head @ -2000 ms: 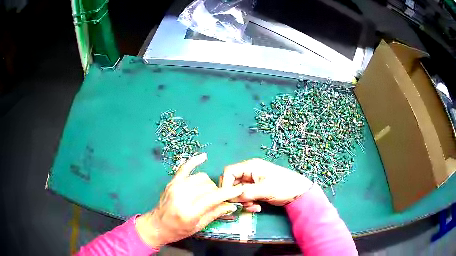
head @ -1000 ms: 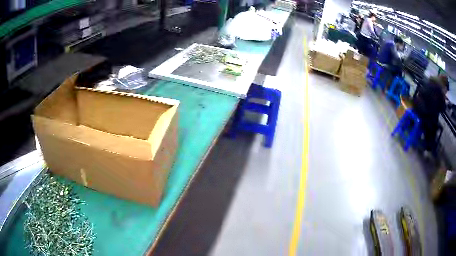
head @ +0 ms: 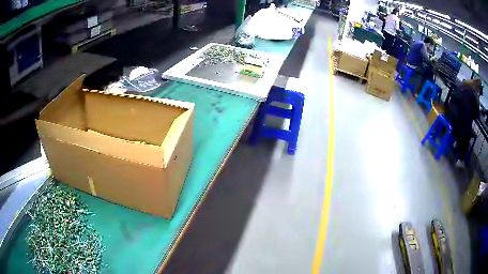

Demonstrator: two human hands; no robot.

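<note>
Neither of my hands is in the picture. Nearest in front of me, a large pile of small leaded components (head: 63, 233) lies on the green bench top (head: 128, 235) at the lower left, cut off by the bottom edge. An open brown cardboard carton (head: 115, 179) stands on the bench beside the pile, its flaps up. I cannot see what is inside it. The circuit board and the small pile are out of view.
A pale frame (head: 214, 84) farther along the bench holds another component heap (head: 222, 55) and small green boards (head: 251, 69). Blue stool (head: 281, 115) beside the bench. Grey floor with yellow line (head: 328, 160). Stacked cartons (head: 380, 80), fork-like bars (head: 409, 246), several people seated or standing at right.
Two seconds ago my hands worked at the board at the bench edge; the view then swung right, and both hands left the picture. Since one second ago it has shifted only slightly.
</note>
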